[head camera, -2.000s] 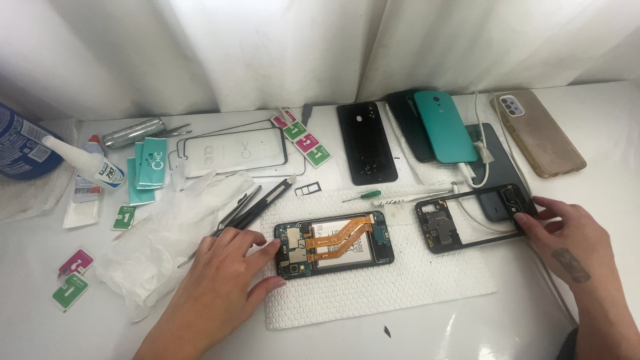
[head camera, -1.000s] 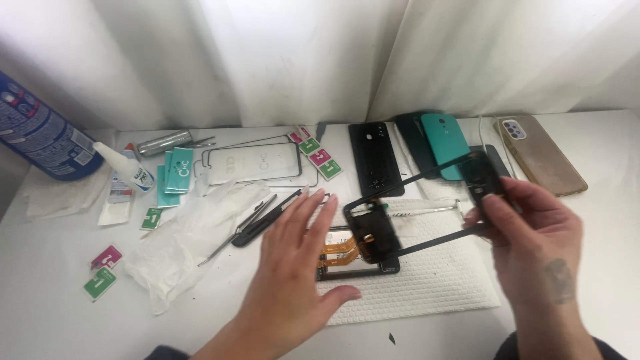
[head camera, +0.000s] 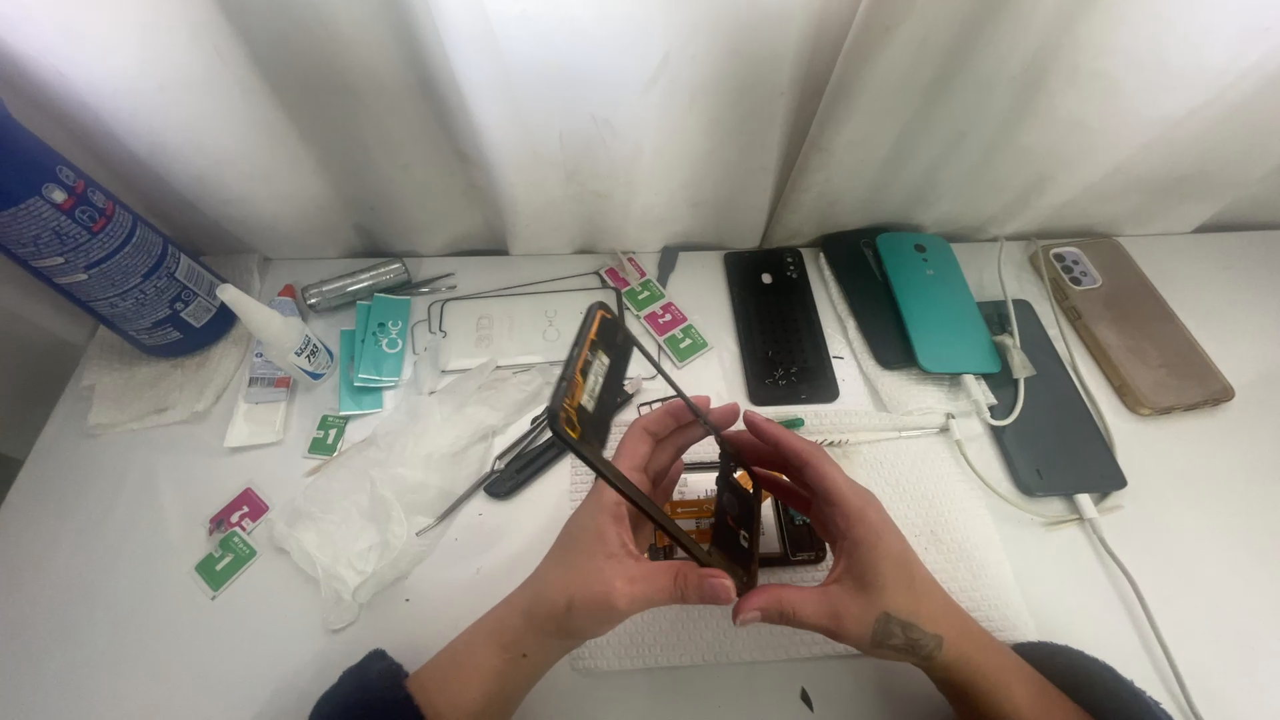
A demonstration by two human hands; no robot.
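Both hands hold a black phone mid-frame (head camera: 632, 497), raised and tilted above the work area. My left hand (head camera: 620, 540) grips its lower end with thumb and fingers, the frame's far end rising to the upper left. My right hand (head camera: 840, 540) touches the same lower end from the other side, its thumb near the left thumb. Under them an opened phone (head camera: 800, 535) lies on a white textured paper towel (head camera: 900, 610); its orange flex cables and battery show between the hands, the rest is hidden. A green-handled screwdriver (head camera: 790, 424) lies just behind.
Behind lie a black back cover (head camera: 780, 330) with small screws on it, a teal phone (head camera: 935, 300), a grey phone (head camera: 1050, 400) with a white cable and a phone in a tan case (head camera: 1140, 325). At left are tweezers (head camera: 470, 490), a plastic bag (head camera: 400, 500), glue bottle (head camera: 280, 335) and blue can (head camera: 100, 240).
The mid-frame, on the towel's right side two seconds ago, was lifted by my right hand and is now upended over the opened phone. My left hand has taken hold of it too.
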